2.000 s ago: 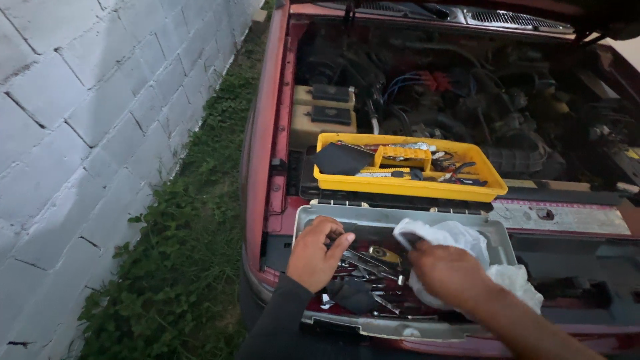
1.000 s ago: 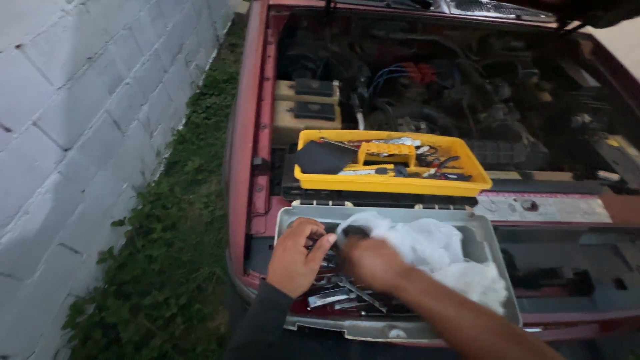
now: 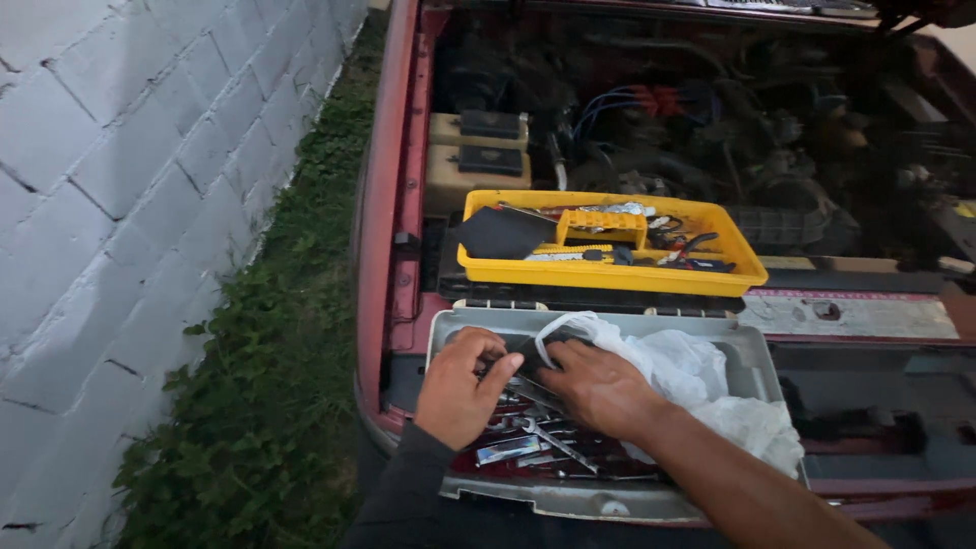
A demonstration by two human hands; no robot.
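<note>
A grey plastic toolbox (image 3: pixel 602 499) lies open at the front of the car, with wrenches and other metal tools inside. My left hand (image 3: pixel 465 381) is over its left part, thumb and fingers curled near a dark item; whether it grips anything is unclear. My right hand (image 3: pixel 598 381) reaches into the box beside a white plastic bag (image 3: pixel 682 362), its fingertips hidden against dark material. Below the hands lies a combination wrench (image 3: pixel 560 444). Behind the box sits a yellow tool tray (image 3: pixel 610 276) holding a utility knife, a black piece of material (image 3: pixel 503 232) and several other tools.
The red car's engine bay (image 3: pixel 686 114) stands open behind the tray, with tan reservoirs (image 3: pixel 476 171) at its left. A metal strip (image 3: pixel 854 316) crosses the front at right. Along the left run a white block wall (image 3: pixel 152 175) and green weeds (image 3: pixel 244 381).
My right hand has moved left and down into the toolbox from above the white bag. My left hand stays over the box's left part.
</note>
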